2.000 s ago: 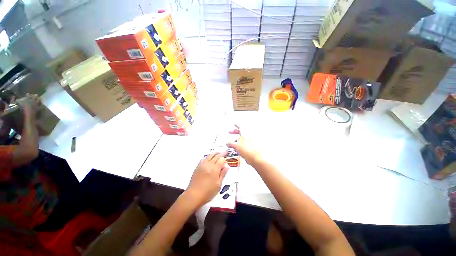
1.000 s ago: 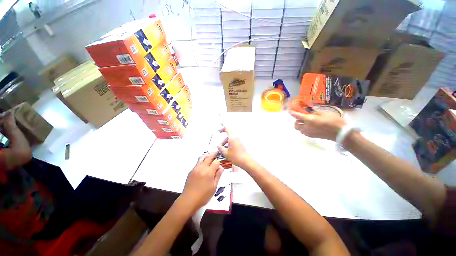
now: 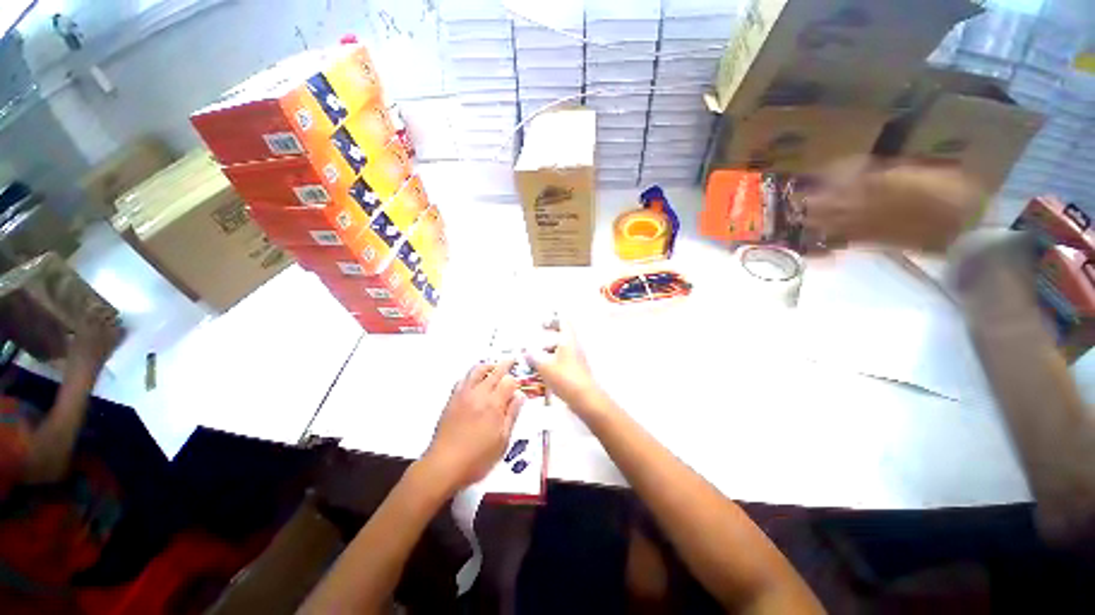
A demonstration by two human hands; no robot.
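A white-faced box (image 3: 519, 463) with dark product pictures and a red edge lies flat at the bench's front edge. My left hand (image 3: 472, 423) rests on its left side, fingers bent over the face. My right hand (image 3: 564, 370) is on the upper part of the box, fingertips close to the left ones. What the fingertips pinch, if anything, is too small and blurred to tell. A narrow white strip (image 3: 468, 547) hangs over the bench edge below my left hand.
Stacked orange-red boxes (image 3: 330, 198) stand left. A small carton (image 3: 557, 186), yellow tape (image 3: 642, 233), a coiled product (image 3: 647, 287) and a pale tape roll (image 3: 770, 267) stand or lie behind. Another person's blurred arm (image 3: 1021, 360) reaches in at right; someone works at far left.
Another person's hand has left the coiled product on the bench near the yellow tape and moved right. My hands stay on the box. The view has shifted slightly.
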